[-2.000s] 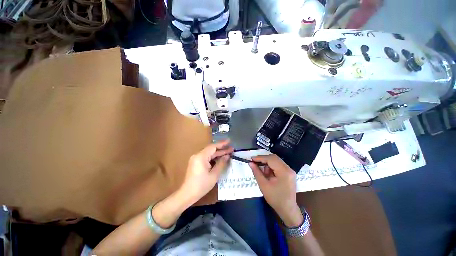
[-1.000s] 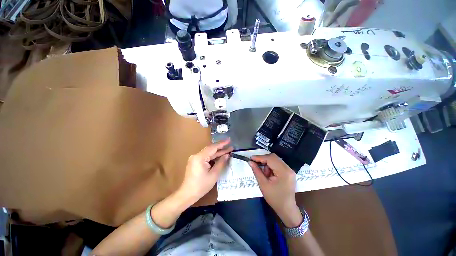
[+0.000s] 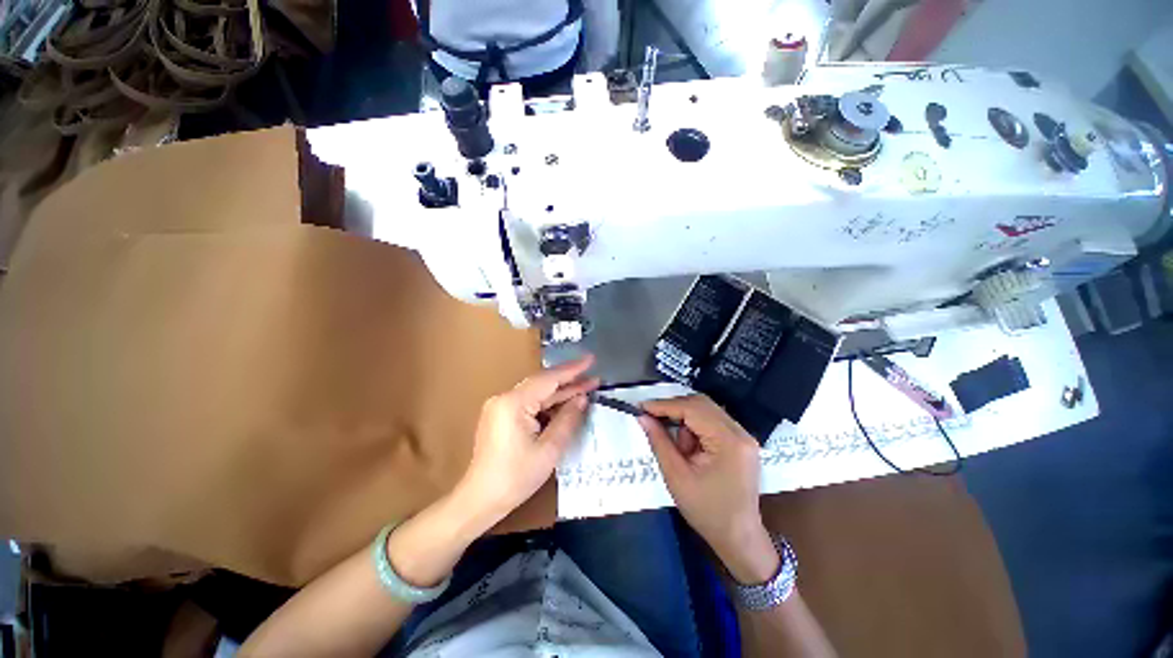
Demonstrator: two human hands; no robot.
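Observation:
A small dark care label (image 3: 615,405) is stretched between my hands just in front of the needle area, seen as a thin folded strip. My left hand (image 3: 525,431) pinches its left end. My right hand (image 3: 705,456) pinches its right end. The large brown garment panel (image 3: 257,373) lies on its pile at the left, its curved edge beside my left hand and under my left wrist. The presser foot and needle area (image 3: 563,330) sits just above my left fingertips; the needle itself is too small to make out.
Black label stacks (image 3: 750,350) lie right of the needle. A white sewing machine arm (image 3: 772,174) spans the back. Pink snips (image 3: 911,386), a black cord and a black swatch (image 3: 989,383) lie at the right. Brown panels (image 3: 888,553) are at front right; brown strips (image 3: 167,52) are behind left.
Both hands hold the label in nearly the same place. The camera view has shifted slightly, so the machine head appears a little farther left.

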